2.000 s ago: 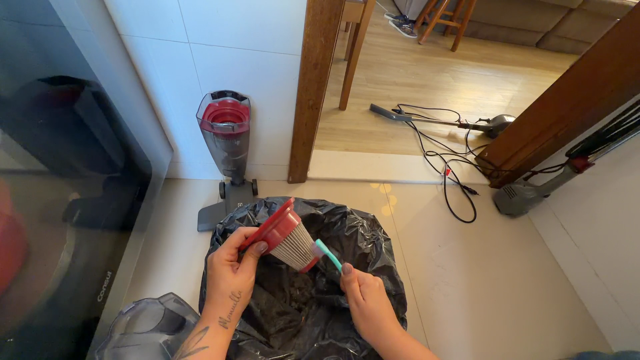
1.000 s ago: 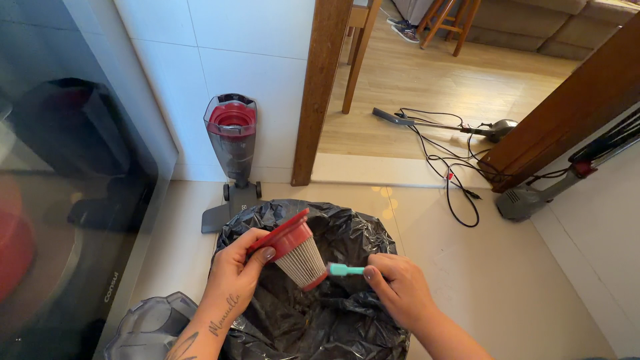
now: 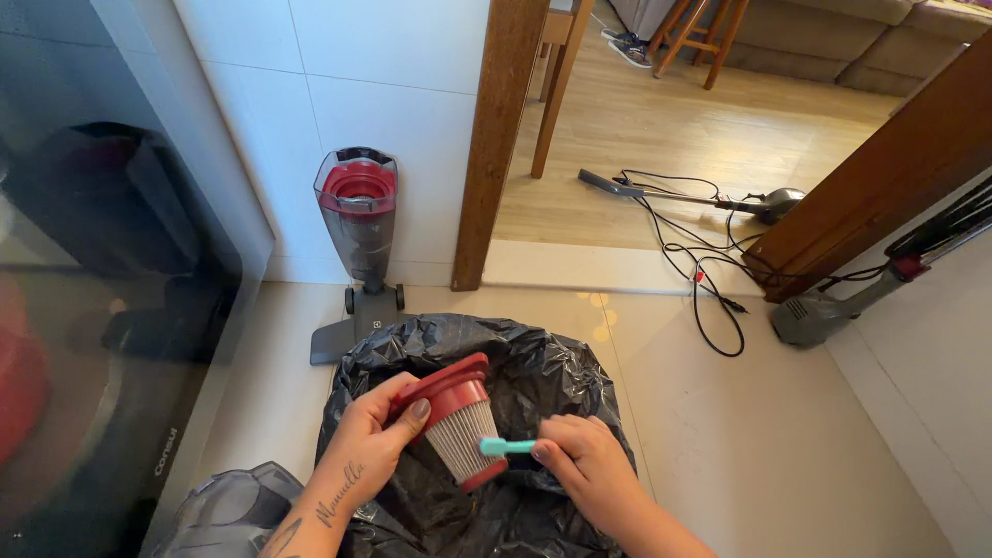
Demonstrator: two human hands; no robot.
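My left hand (image 3: 372, 438) grips the red rim of a pleated vacuum cleaner filter (image 3: 461, 426), which tilts with its narrow end down and to the right. A small turquoise brush (image 3: 508, 446), held in my right hand (image 3: 585, 465), has its head against the pleats near that narrow end. Whether its bristles touch the pleats is hard to see. Both hands are over a bin lined with a black plastic bag (image 3: 573, 372). The brush handle's far end is hidden inside my right hand.
An upright vacuum body (image 3: 360, 225) stands against the tiled wall. A clear plastic container (image 3: 232, 511) lies at lower left, beside a dark glossy appliance (image 3: 101, 310). Another stick vacuum (image 3: 682, 198) and its black cord (image 3: 697, 310) lie across the doorway; a grey vacuum head (image 3: 814, 318) rests at right.
The brush has gone from a slant at the filter's narrow end to nearly level, and its head now lies over the pleats. My left hand keeps hold of the filter.
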